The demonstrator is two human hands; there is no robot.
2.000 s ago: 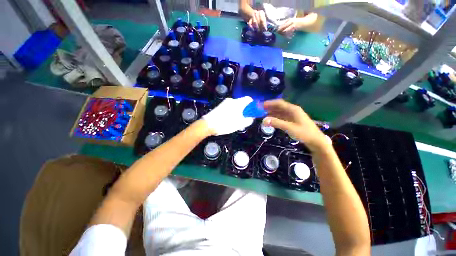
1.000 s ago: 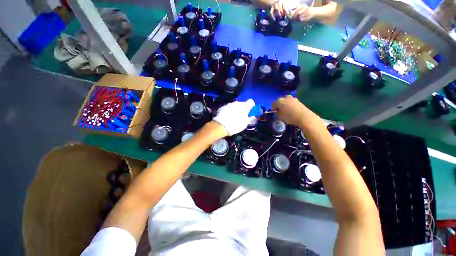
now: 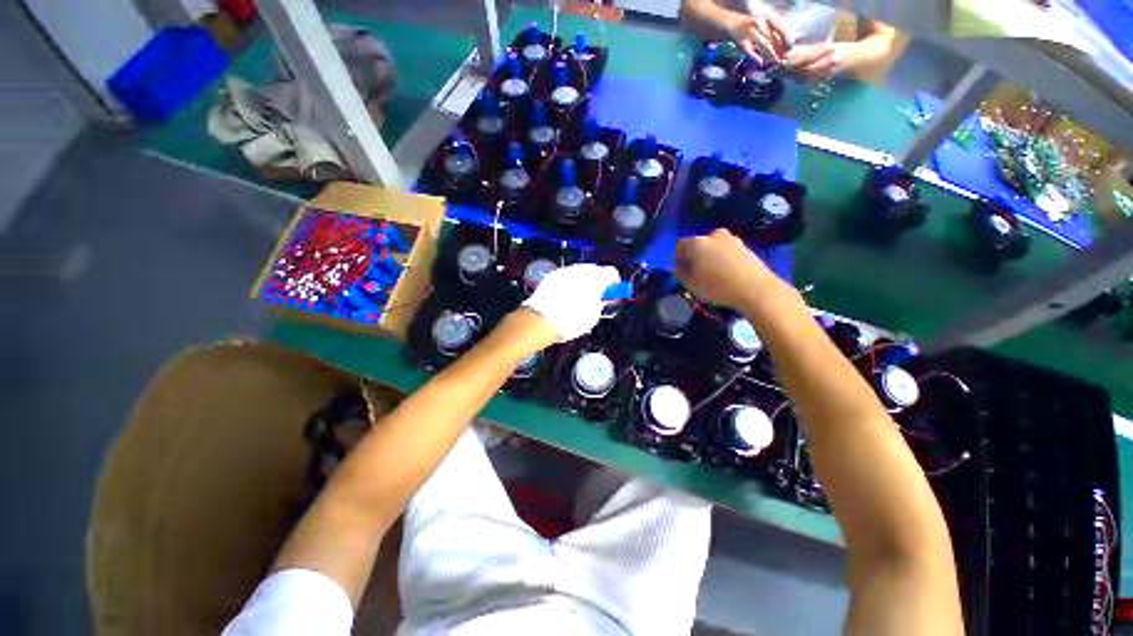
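My left hand (image 3: 572,302), in a white glove, is closed on a blue capacitor (image 3: 618,291) above the rows of filled housings. My bare right hand (image 3: 721,267) is just to the right with its fingers curled; whether it holds a thin lead cannot be seen. Below and around both hands stand black filled housings (image 3: 594,374) with round silver faces and thin leads. Farther back, filled housings with upright blue tips (image 3: 569,199) stand in rows on the blue mat (image 3: 683,124).
A small parts carton (image 3: 423,255) is at the left bench edge, a large carton (image 3: 186,435) below it. A black parts tray (image 3: 1044,460) lies at right. Metal posts (image 3: 326,93) rise from the bench. Another person's hands (image 3: 783,47) work opposite.
The view has shifted, so the bench things appear farther right. My right hand has moved from open fingers near the blue piece to a curled shape; my left hand still holds the piece.
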